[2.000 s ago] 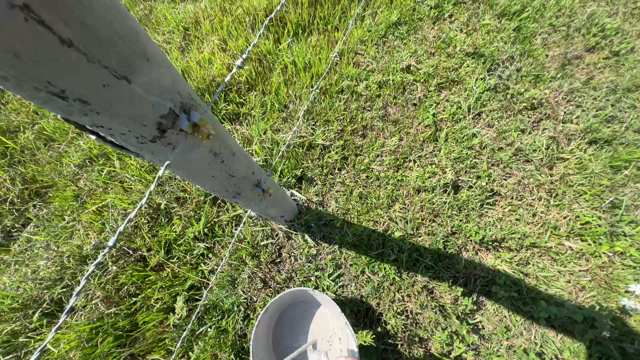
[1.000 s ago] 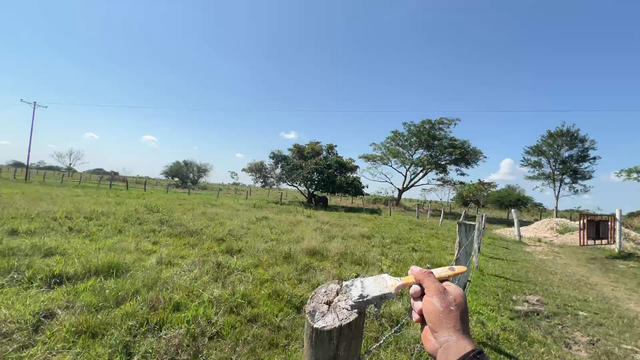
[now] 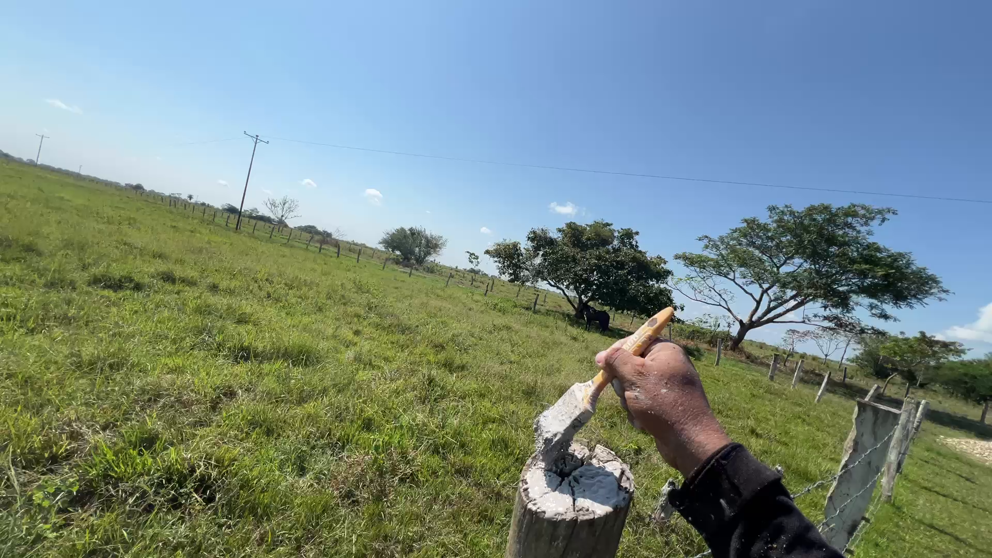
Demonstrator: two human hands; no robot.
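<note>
My right hand (image 3: 665, 399), in a dark sleeve, grips a paintbrush (image 3: 632, 341) by its orange-yellow handle. The brush slants down to the left, its ferrule and bristles coated in whitish paint. Its bristle tip touches the left side of the top of a round wooden fence post (image 3: 570, 527). White paint covers part of that cracked top, and the post's side shows bare grey-brown wood. My left hand is out of view.
Barbed wire (image 3: 845, 469) runs behind my sleeve to a whitish post (image 3: 860, 457) at the right. Grass (image 3: 310, 403) spreads around the post. Farther off stand a dark animal (image 3: 595, 317) under a tree, more fence posts and a utility pole (image 3: 248, 182).
The brush has gone from lying nearly level across the post top to a steep slant, handle up. More white shows on the top than one second ago. The view has tilted and turned left.
</note>
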